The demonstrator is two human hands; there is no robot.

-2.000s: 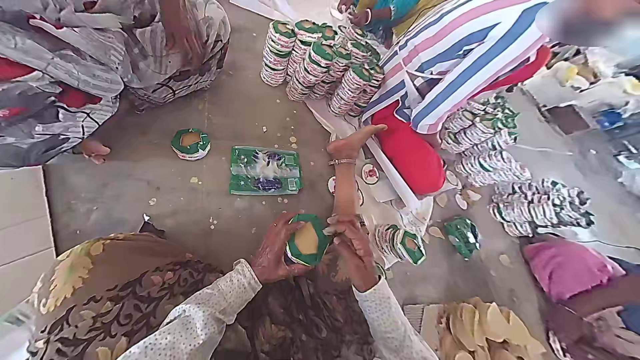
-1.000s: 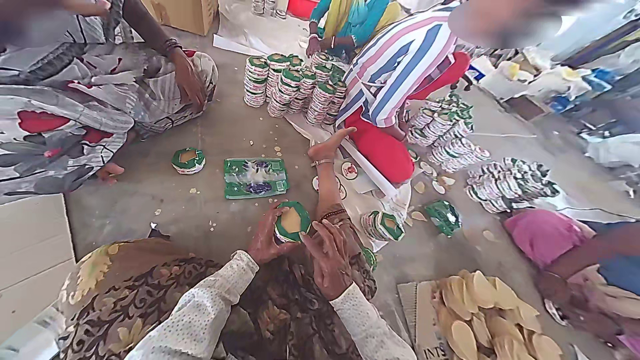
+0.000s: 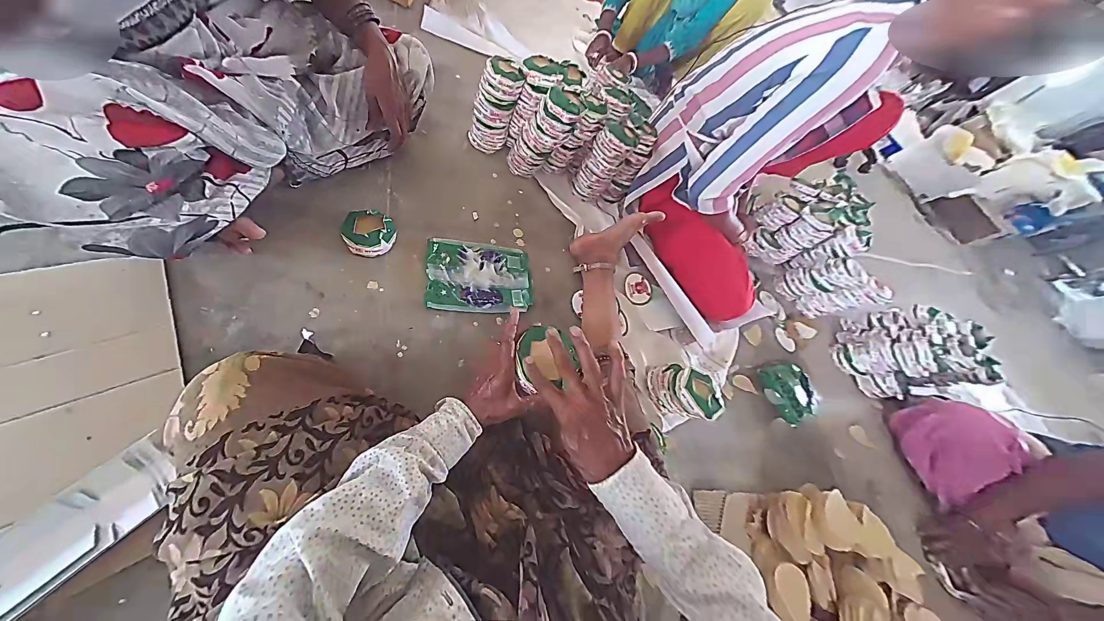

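Observation:
A round packet in green and white wrapping (image 3: 545,358), with a tan disc showing on top, is between my hands above my lap. My left hand (image 3: 502,379) holds it at its left side, thumb low and fingers pointing up. Over its right side lies my right hand (image 3: 586,405), fingers spread across the top; whether it grips the packet is hard to tell. Beyond them, a flat green plastic wrapper (image 3: 479,276) lies on the floor. Another green and white round packet (image 3: 368,233) rests farther left.
Stacks of similar packets (image 3: 561,121) stand ahead, near people seated on the floor. More packets (image 3: 914,349) lie in rows at right. A small packet group (image 3: 686,391) and a crumpled green wrapper (image 3: 787,392) are nearer. Tan oval pieces (image 3: 828,552) are heaped at lower right. Cardboard (image 3: 86,345) lies left.
My right hand has moved from the packet's right edge to over its top, fingers now spread. The packet stays in my left hand.

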